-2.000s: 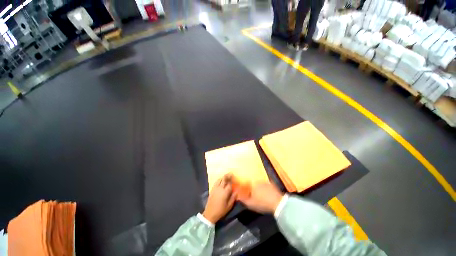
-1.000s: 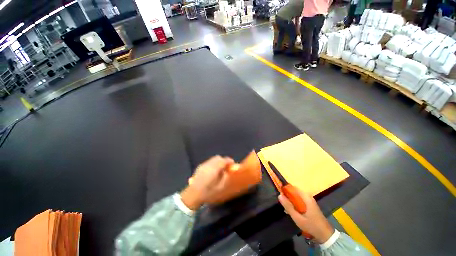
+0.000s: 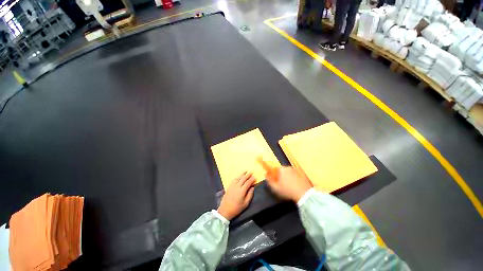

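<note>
A square orange-yellow cut panel (image 3: 241, 153) lies flat on the black table in front of me. My left hand (image 3: 238, 196) rests on its near edge, fingers spread flat. My right hand (image 3: 287, 183) is at its near right corner, closed on scissors (image 3: 269, 168) whose orange part shows blurred over the panel; the blades cannot be made out. The right-hand stack of cut panels (image 3: 331, 156) lies just right of the panel at the table corner. The left-hand stack (image 3: 46, 233), deeper orange with uneven layers, is at the near left.
The black table (image 3: 122, 122) stretches away ahead. Clear plastic film (image 3: 248, 242) lies at its near edge. A blue cord (image 3: 260, 263) shows at the bottom. Beyond the yellow floor line (image 3: 365, 100) are a person's legs (image 3: 344, 21) and white bundles (image 3: 434, 58) on pallets.
The panel that my left hand held up and bent a second ago now lies flat under that hand. My right hand with the scissors has moved left, off the right-hand stack, to the panel.
</note>
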